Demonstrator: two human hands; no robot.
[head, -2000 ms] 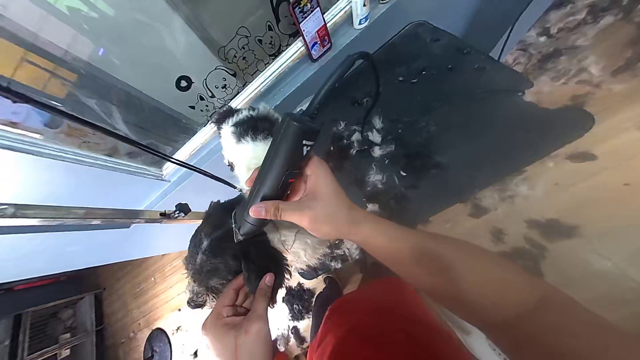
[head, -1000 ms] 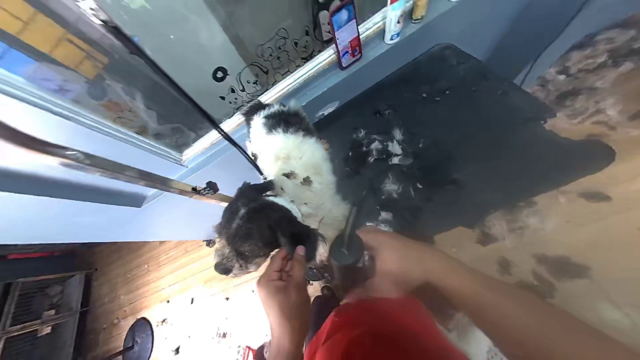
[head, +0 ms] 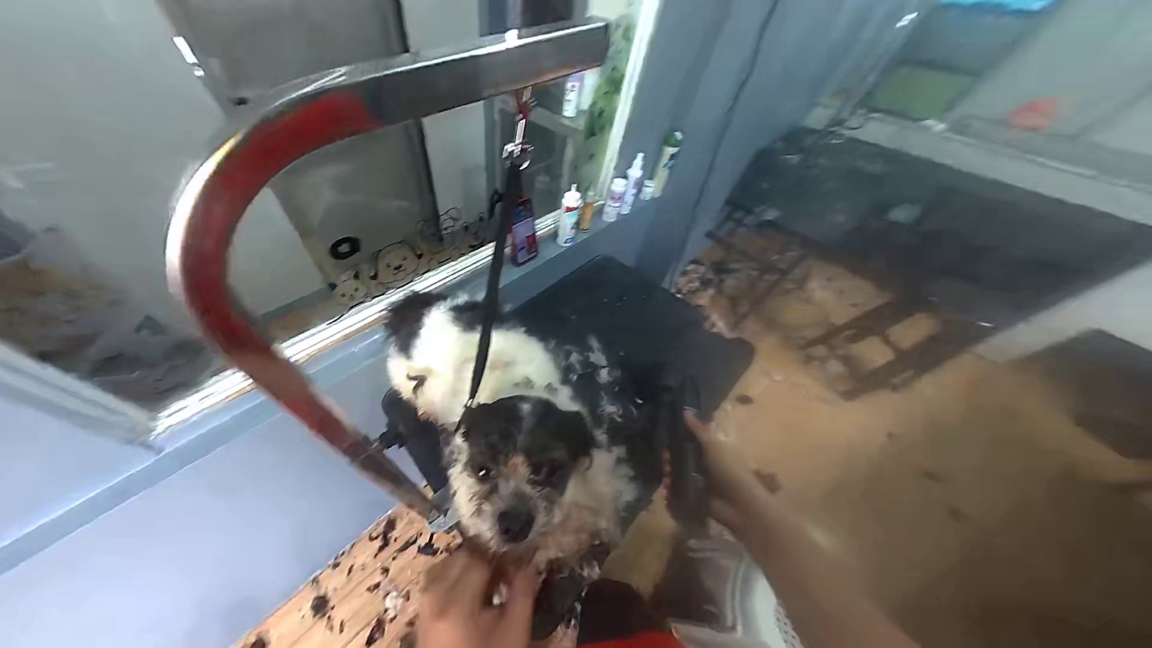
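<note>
A black and white dog (head: 522, 450) faces me on a black grooming table (head: 630, 315), a thin black leash (head: 497, 288) running up from its neck to a metal clip (head: 517, 151). My left hand (head: 477, 594) is under the dog's chin, its fingers on the fur there; exactly what they grip is blurred. At the dog's right side in the picture, my right hand (head: 706, 477) holds dark hair clippers (head: 682, 441) upright, apart from the dog's head. Loose cut hair (head: 598, 369) lies on the table mat behind the dog.
A curved metal grooming arm (head: 216, 261) arches over the left side. Spray and pump bottles (head: 570, 216) and a phone (head: 523, 232) stand on the window ledge. Clumps of hair (head: 382, 576) cover the wood floor. A dark metal frame (head: 855, 346) is at right.
The clippers have come away from the dog's head, where they were two seconds ago. The dog's face has turned toward me, and my left hand is now below its chin. The view has swung up.
</note>
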